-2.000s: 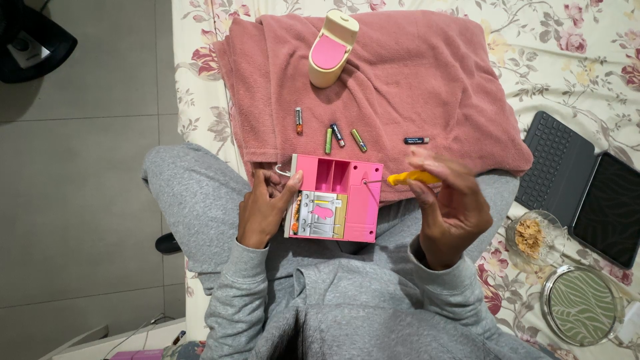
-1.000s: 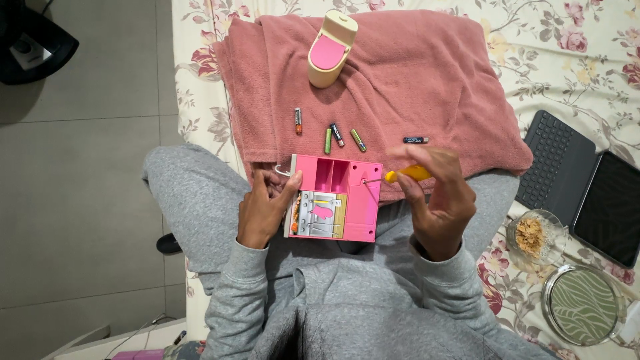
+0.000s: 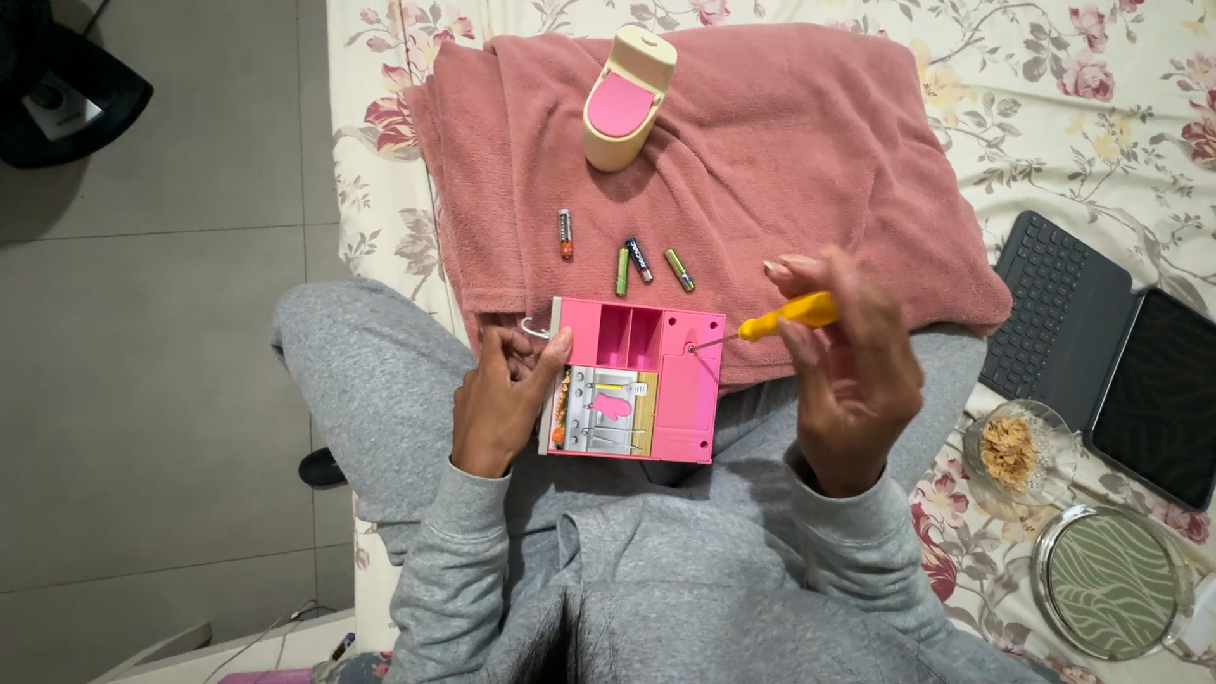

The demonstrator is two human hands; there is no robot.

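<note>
My left hand point(image 3: 508, 394) grips the left edge of a pink plastic toy kitchen unit point(image 3: 689, 399), which rests over my lap. A white hook-shaped piece point(image 3: 535, 329) sticks out by that hand's fingers. My right hand point(image 3: 850, 380), slightly blurred, holds a screwdriver by its yellow handle point(image 3: 790, 315). The screwdriver's thin shaft points left, its tip at a screw hole point(image 3: 692, 349) in the unit's upper right part. Several small batteries point(image 3: 621, 271) lie on the folded pink towel beyond the unit. Farther up stands a cream toy toilet point(image 3: 617, 142) with a pink lid.
The folded pink towel point(image 3: 779, 171) lies on a floral bedsheet point(image 3: 1007, 57). At the right are a keyboard case point(image 3: 1054, 313), a dark tablet point(image 3: 1164, 399), a glass bowl with flaky food point(image 3: 1009, 451) and a round patterned lid or mirror point(image 3: 1107, 581). Tiled floor point(image 3: 161, 380) shows at the left.
The fingers of my right hand have shifted around the yellow handle. A dark battery seen on the towel near the right hand in the earlier frames no longer shows. The left hand keeps its place.
</note>
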